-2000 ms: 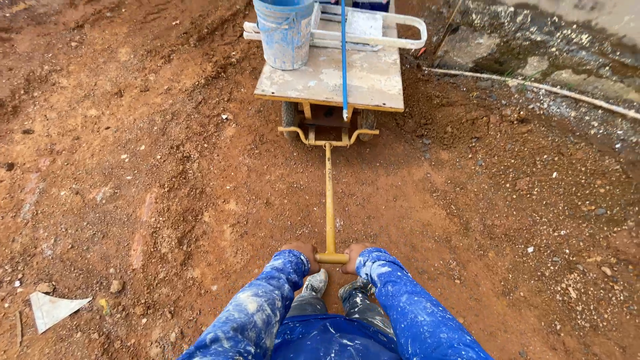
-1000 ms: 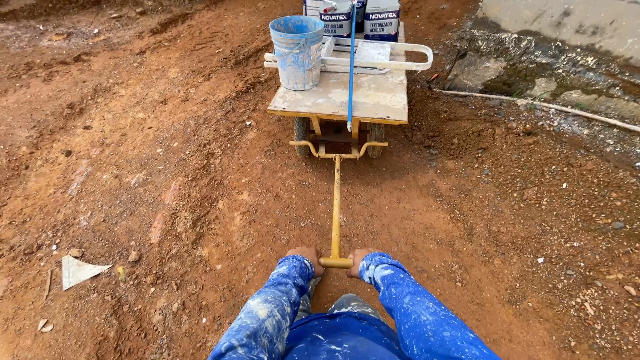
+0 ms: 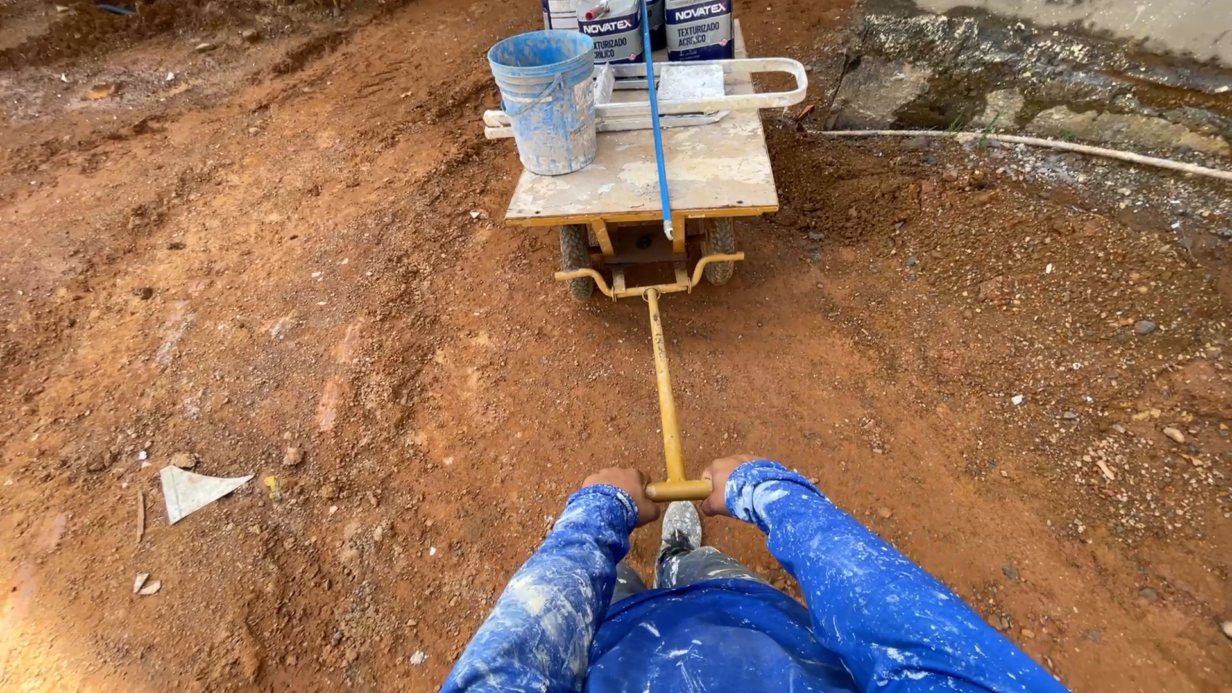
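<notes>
My left hand (image 3: 626, 491) and my right hand (image 3: 722, 483) grip the two ends of the yellow T-shaped pull handle (image 3: 666, 395) of a flatbed cart (image 3: 549, 200). The handle runs forward to the cart's front bar and wheels. On the paint-stained bed stands a blue plastic bucket (image 3: 551, 115) crusted with white. Beside it lie a white metal frame (image 3: 770, 96) and a blue pole (image 3: 658, 144), whose near end juts past the bed's front edge. Behind them stand several Novatex texture paint containers (image 3: 699, 31), cut off by the top of the view.
Reddish, gravelly soil (image 3: 433, 366) surrounds the cart. A pale triangular scrap (image 3: 197, 491) lies on the ground at left. At the upper right, a light hose or pipe (image 3: 1039, 142) runs along a rough concrete edge (image 3: 1088, 58) beside a wall.
Both hands keep hold of the handle. The cart has come along behind it over the soil, and the triangular scrap now sits farther from the view's left edge. More of the paint containers shows.
</notes>
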